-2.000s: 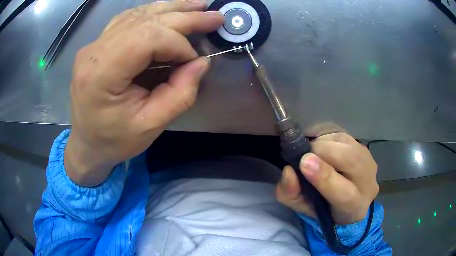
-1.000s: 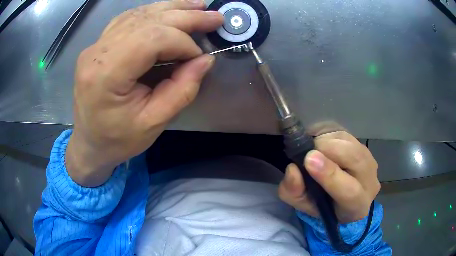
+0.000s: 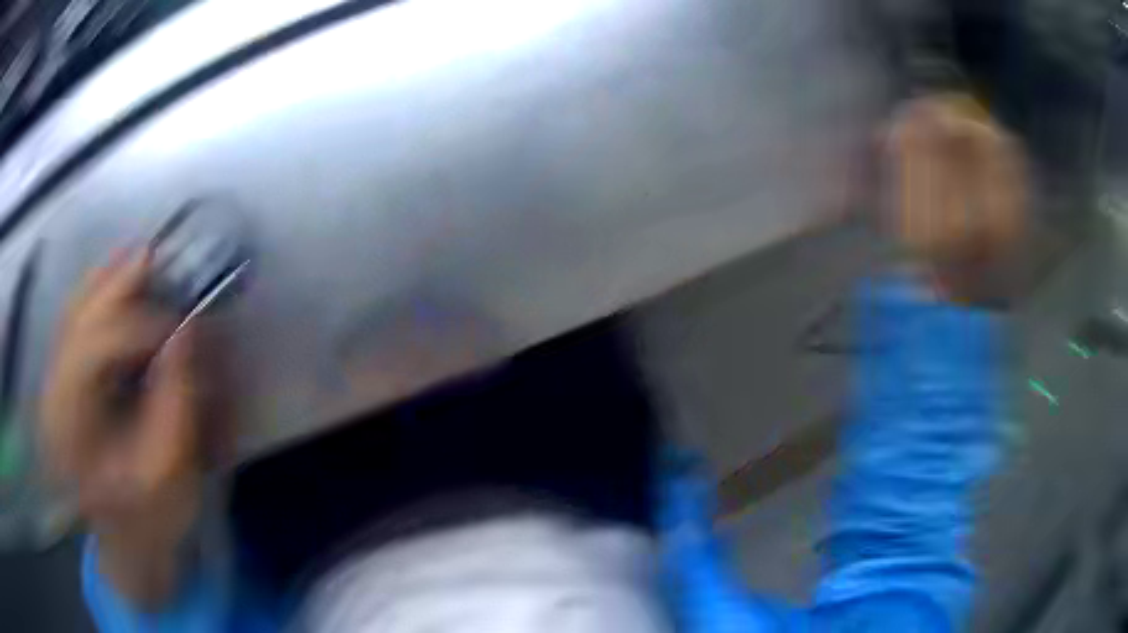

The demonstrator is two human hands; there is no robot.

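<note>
The view is strongly blurred. The round disc unit (image 3: 198, 254), dark with a pale centre, lies on the metal ledge at the left. My left hand (image 3: 130, 371) is beside it, fingers at its lower left edge, with the thin solder wire (image 3: 210, 301) between thumb and finger, reaching up over the disc's lower edge. My right hand (image 3: 959, 192) is far off at the upper right, near the ledge's right end. Its fingers are blurred; whether it still holds the soldering iron cannot be told.
The brushed-metal ledge (image 3: 495, 186) runs across the view, tilted, with a dark curved line along its back. A dark narrow shape lies at the far left edge. Dark blurred objects stand at the upper right behind my right hand. Grey floor shows at the lower right.
The view has swung, so the disc and my left hand now show far left. My right hand has left the disc's terminals and moved up and right; the iron's tip no longer touches them.
</note>
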